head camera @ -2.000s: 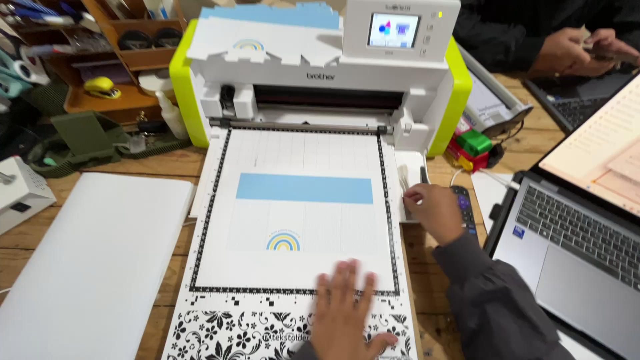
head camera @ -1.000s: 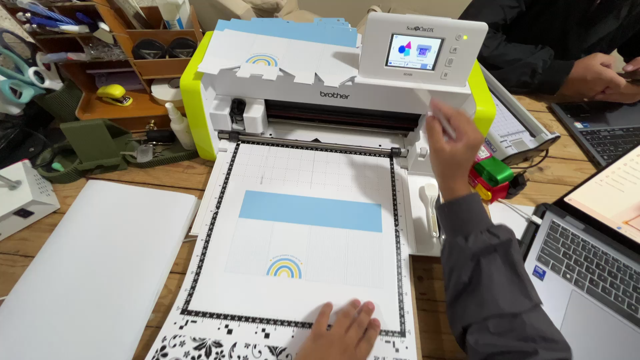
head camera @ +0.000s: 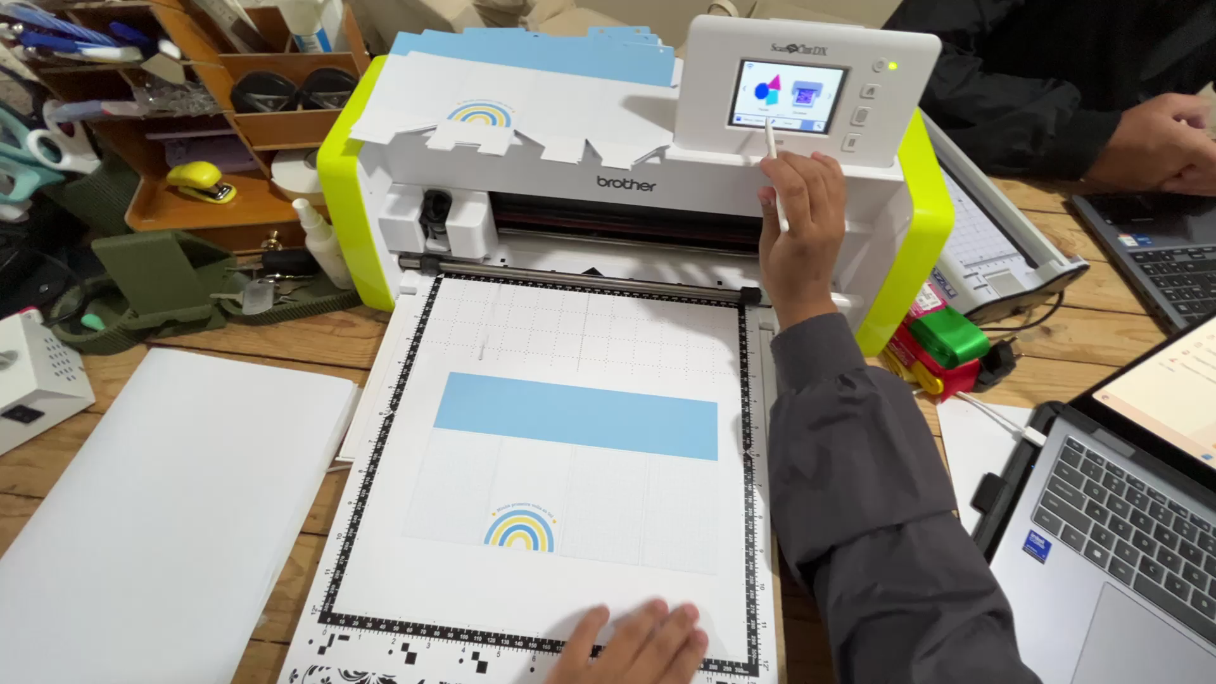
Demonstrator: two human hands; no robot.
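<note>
My right hand [head camera: 806, 223] holds a thin white stylus [head camera: 771, 142], its tip at the lower part of the lit touchscreen [head camera: 788, 97] on the Brother ScanNCut cutting machine [head camera: 627, 185]. Near the front edge of the cutting mat [head camera: 570, 594], my left hand [head camera: 635, 646] rests with fingers apart, holding nothing. A white printed sheet with a blue band [head camera: 575, 416] and a small rainbow [head camera: 520, 530] lies on the mat, whose far edge is at the machine's roller. A cut sheet with tabbed edges [head camera: 560, 104] lies on top of the machine.
Left are white paper sheets [head camera: 161, 503], a green tray [head camera: 157, 285], a glue bottle [head camera: 321, 242] and a wooden organizer [head camera: 275, 128] holding a yellow stapler [head camera: 201, 180]. Right are ribbon rolls [head camera: 950, 337], a paper trimmer [head camera: 997, 228], a laptop [head camera: 1121, 541] and another person's hands [head camera: 1154, 142] near a second laptop.
My right hand has moved from beside the mat up to the touchscreen with the stylus. My left hand remains at the mat's front edge.
</note>
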